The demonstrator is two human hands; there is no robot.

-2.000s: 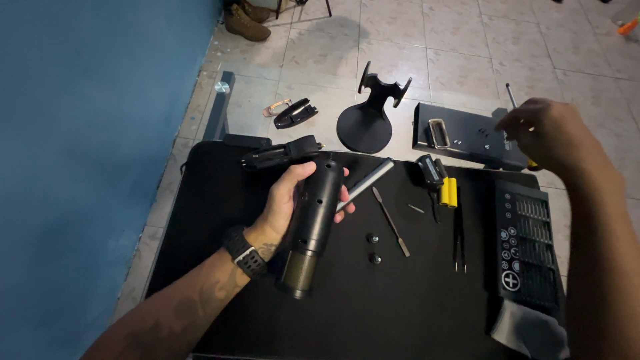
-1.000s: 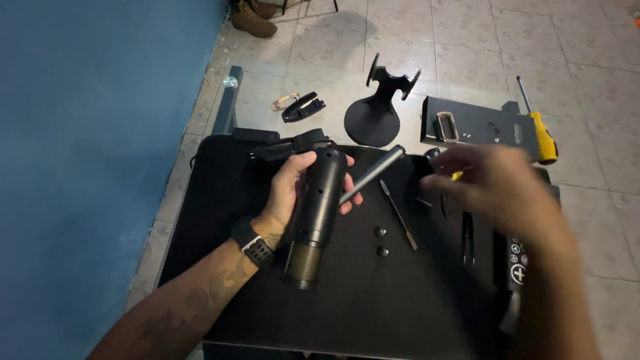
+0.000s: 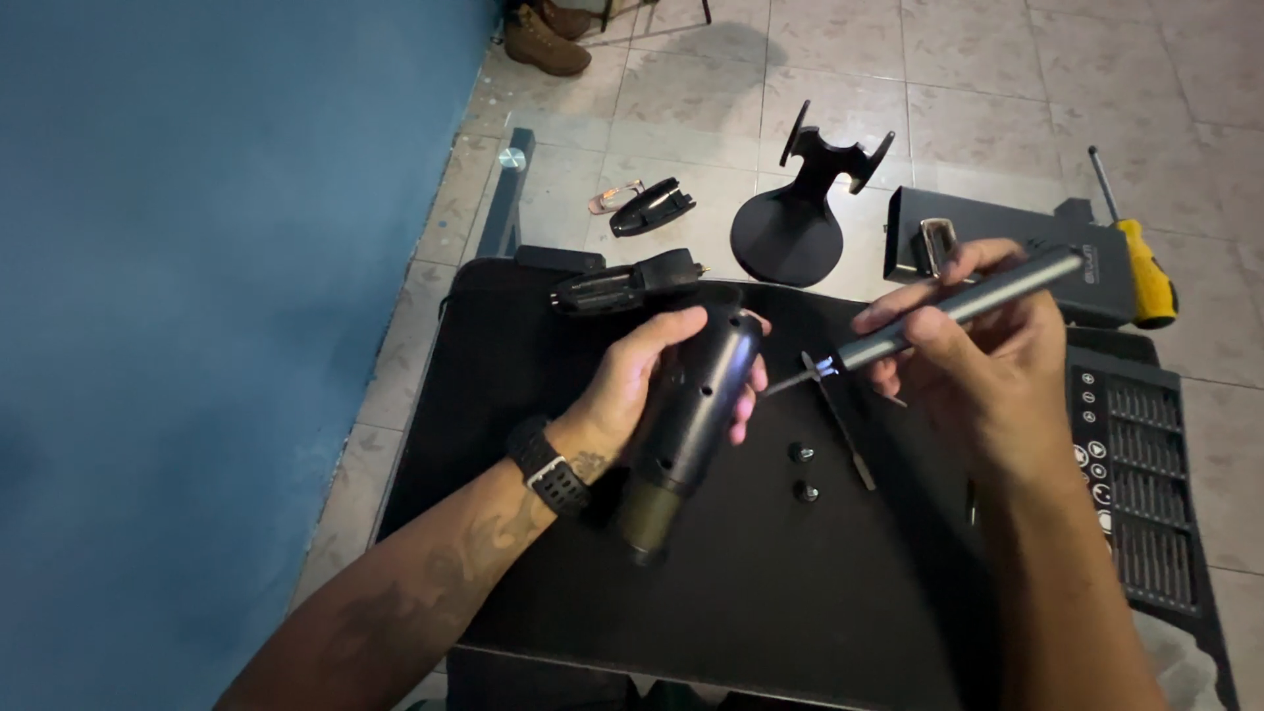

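My left hand (image 3: 632, 380) is closed around a black cylindrical housing (image 3: 696, 395) with small holes along its side and a translucent, yellowish lower end. In my right hand (image 3: 987, 346) is a grey pen-style precision screwdriver (image 3: 968, 306), its thin bit pointing left, close to the housing and the left fingertips; whether it touches cannot be told. Below the bit, a thin metal pry tool (image 3: 844, 425) lies on the black mat (image 3: 790, 592). Two small metal-and-black parts (image 3: 805, 472) rest to its left. A black plastic frame part (image 3: 627, 281) lies above the left hand.
A black stand (image 3: 790, 232) and a black shell part (image 3: 652, 207) are on the glass tabletop. At the right are a dark box (image 3: 1047, 257) holding a small metal-rimmed part (image 3: 936, 247), a yellow-handled screwdriver (image 3: 1145, 276) and a bit case (image 3: 1145, 474). Boots (image 3: 543, 39) stand on the floor.
The grey screwdriver, earlier lying by my left fingers, is now in my right hand. That hand has moved from over the box, across the mat, to beside the housing. My left hand keeps its hold.
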